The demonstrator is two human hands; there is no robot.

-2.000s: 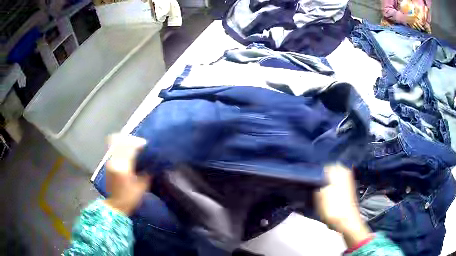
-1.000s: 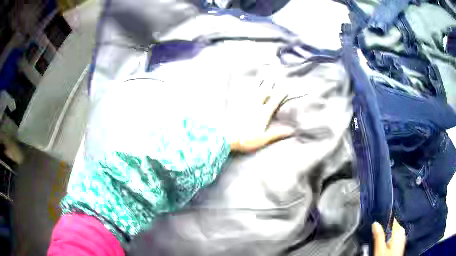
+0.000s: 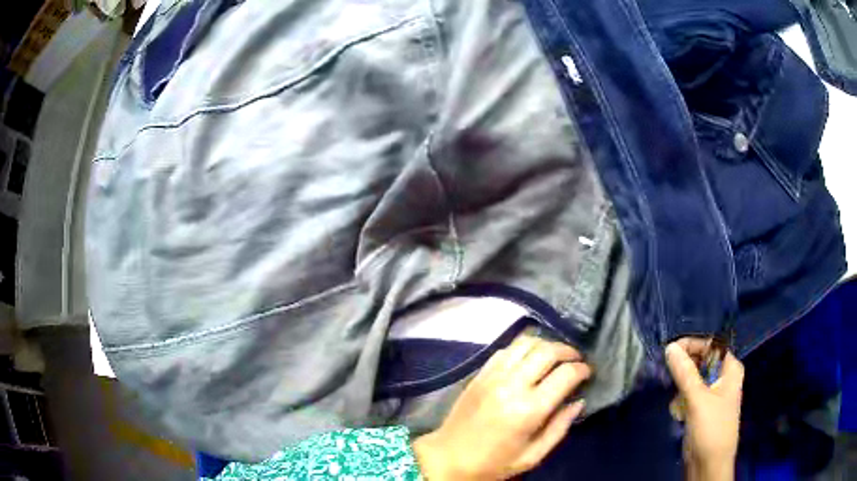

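Observation:
A large denim garment (image 3: 272,207) lies spread with its pale grey-blue wrong side up. Its armhole (image 3: 460,319), an oval with a dark edge, is near the front. My left hand (image 3: 512,404) holds the armhole edge, with the fingertips curled over it. My right hand (image 3: 705,395) pinches the lower end of a wide dark blue band (image 3: 658,188) with pale stitching. Something small and dark shows between the right fingers; I cannot tell what it is. Small white tabs show on the band and on the pale cloth.
A dark denim piece with a flap and metal button (image 3: 740,143) lies on the right. A pale bin (image 3: 66,188) stands beyond the table on the left. Bright blue material (image 3: 846,348) shows at the lower right. A yellow floor line is at the lower left.
The garment has gone from dark side up to pale side up. My left hand has moved from the middle of the cloth to the armhole edge. My right hand stays at the band's lower end.

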